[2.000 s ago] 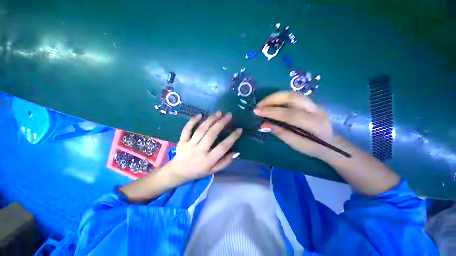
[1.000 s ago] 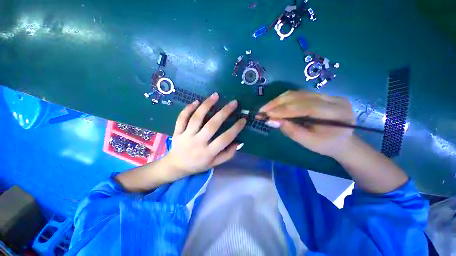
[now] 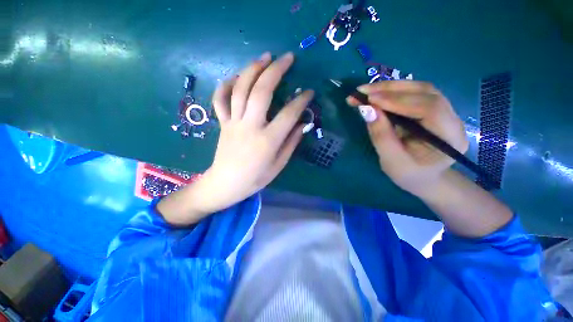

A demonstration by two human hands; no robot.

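Note:
A flex module (image 3: 317, 121) with a pale ring lies in front of me, partly covered by my left hand (image 3: 254, 129). My left hand is spread, palm down, with its fingers on and beside that module; whether it grips it I cannot tell. My right hand (image 3: 408, 129) holds dark tweezers (image 3: 433, 139) like a pen, the tips pointing left, a little right of the module and apart from it. Any piece at the tips is too small to tell. A black gridded pad strip (image 3: 325, 149) lies just below the module, partly hidden by my left hand.
Single modules lie on the green bench (image 3: 125, 100) at the left (image 3: 196, 114), at the top (image 3: 340, 34) and behind my right fingers (image 3: 380, 75). Another gridded strip (image 3: 495, 129) lies at the right. A red-pink parts tray (image 3: 146, 183) with modules is below the bench edge at left.
My left hand has moved up from the pad strip onto the middle module. My right hand with the tweezers has moved up and right, away from the strip.

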